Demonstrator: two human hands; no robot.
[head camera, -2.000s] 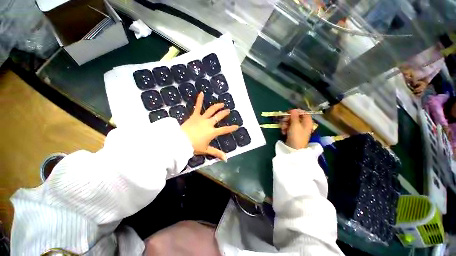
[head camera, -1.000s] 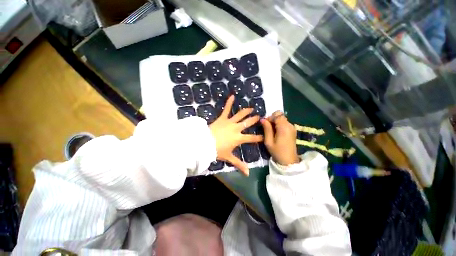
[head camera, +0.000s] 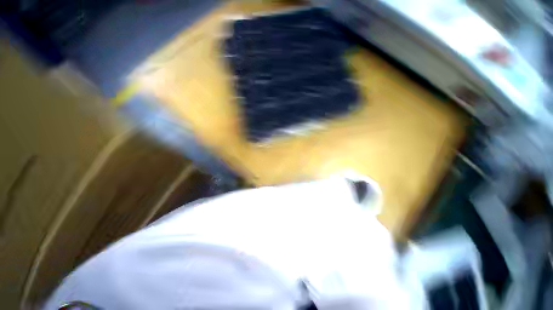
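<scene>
The frame is strongly blurred. A large black block of pieces (head camera: 291, 75) lies on the wooden surface (head camera: 394, 145) at the upper middle. My white left sleeve (head camera: 242, 242) fills the lower middle. Neither of my hands shows. At the lower right edge, a white sheet (head camera: 452, 245) with dark squares on it is partly visible, cut off by the frame.
A round cup or roll (head camera: 364, 191) with a pale rim and dark centre sits on the wood by my sleeve. A pale machine (head camera: 445, 51) with reddish spots runs along the upper right. Brown floor or boards (head camera: 67, 151) show at left.
The view has swung left, to the wooden surface and black block. The sheet has shifted from the centre to the lower right edge. Both hands, earlier at the sheet, have left the picture.
</scene>
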